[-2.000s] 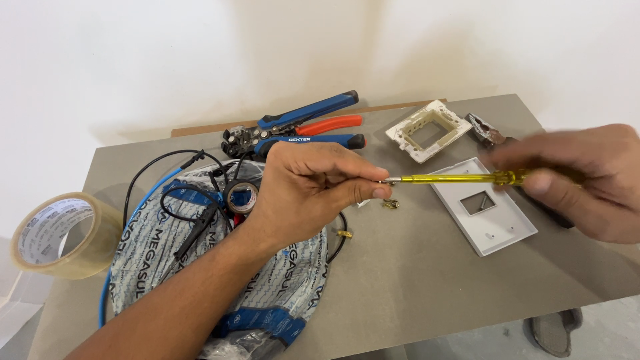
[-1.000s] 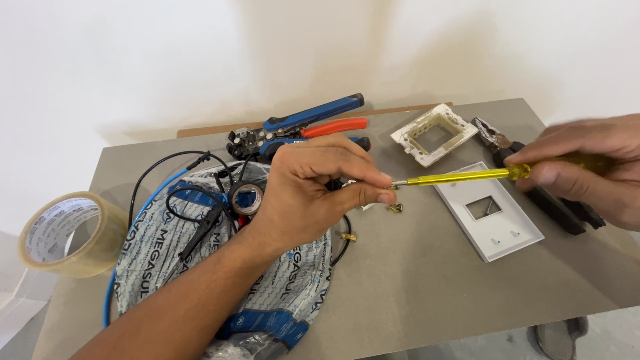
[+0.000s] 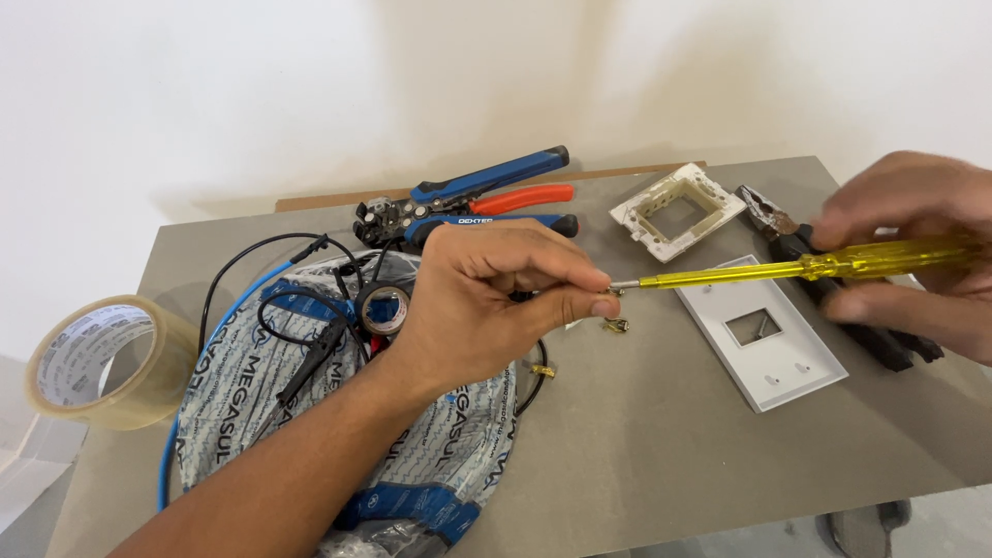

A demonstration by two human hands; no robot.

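Between the thumb and forefinger of my left hand [image 3: 496,302] is a small metal piece [image 3: 614,291], mostly hidden by the fingertips. The tip of a yellow screwdriver [image 3: 728,273] meets it from the right, its shaft roughly level. My right hand [image 3: 899,240], blurred, is around the screwdriver's clear yellow handle, with the fingers loosely curled. Just below my left fingertips lies a small brass-coloured part [image 3: 617,325] on the table. A white wall plate [image 3: 806,360] with a rectangular opening lies under the screwdriver, and a screw shows within the opening.
Wire strippers [image 3: 488,174] and an off-white square frame [image 3: 717,190] lie toward the back. Black-handled pliers [image 3: 868,341] are at the right. On the left are a wrapped cable coil [image 3: 256,387], a black tape roll [image 3: 384,308], clear packing tape [image 3: 174,364] and black and blue cables.
My right hand's fingers have shifted on the screwdriver handle and now look more spread. The left hand keeps its pinch, with the screwdriver tip still at its fingertips.
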